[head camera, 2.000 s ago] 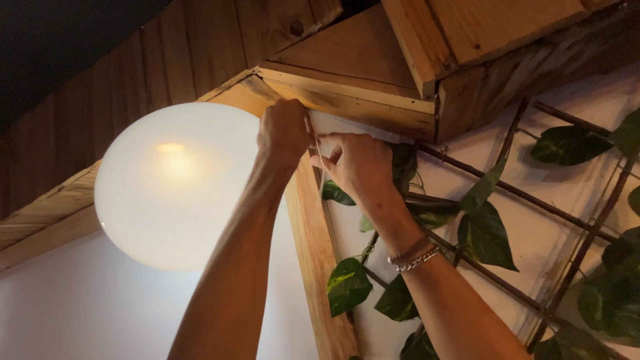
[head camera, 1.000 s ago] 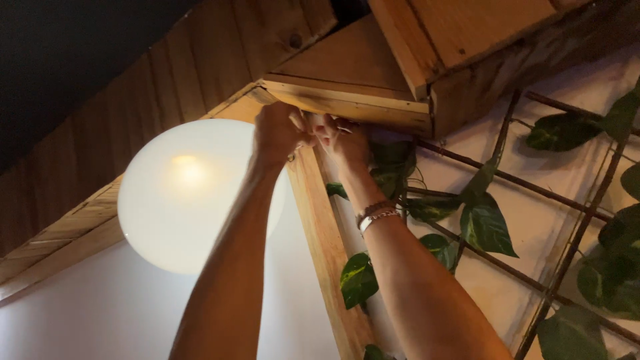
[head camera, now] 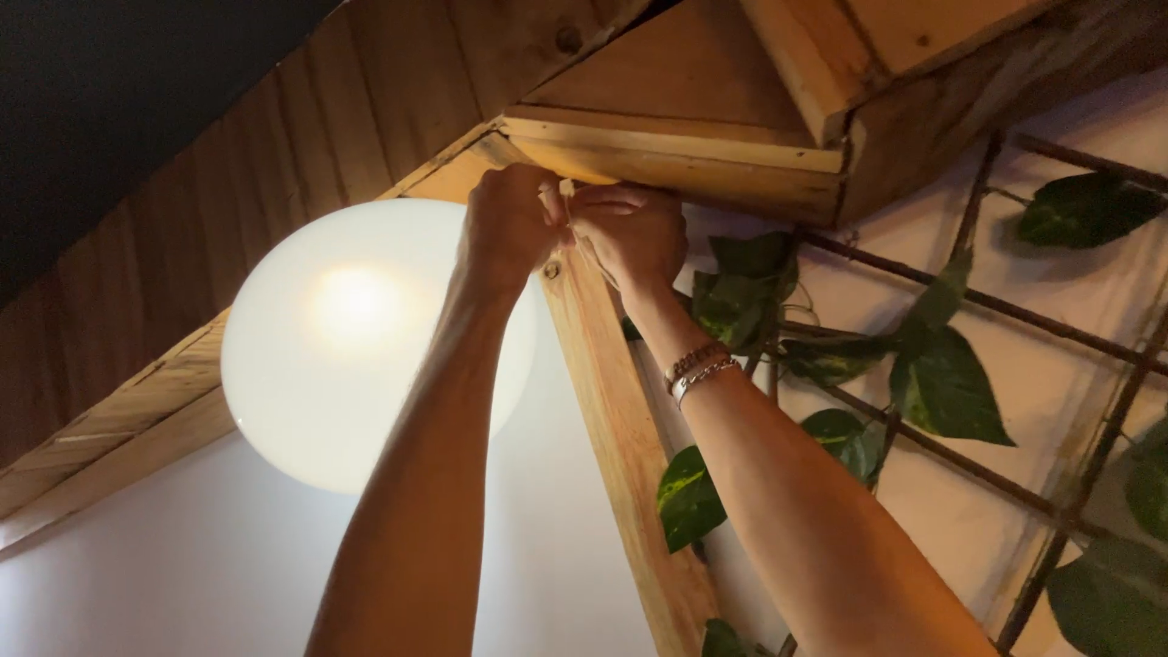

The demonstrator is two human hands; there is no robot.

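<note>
My left hand (head camera: 513,219) and my right hand (head camera: 630,228) are raised close together, just under the wooden ledge (head camera: 675,164) and over the top of an upright wooden post (head camera: 620,438). A thin pale strand or strip (head camera: 584,248) shows between the fingers and along the right palm; what it is cannot be told. The fingers of both hands are bent toward each other, their tips partly hidden. A lit white globe lamp (head camera: 356,347) is behind and left of my left forearm. Bracelets (head camera: 701,370) circle my right wrist.
Wooden boards (head camera: 274,137) slope across the upper left, below a dark surface. A wooden box-like structure (head camera: 912,55) juts out at the upper right. On the right, a rusty metal grid (head camera: 967,297) with green variegated leaves (head camera: 949,379) stands against the pale wall.
My right hand was open-fingered beside the left two seconds ago, with a thin strand between them; its fingers are now bent in closer to the left hand.
</note>
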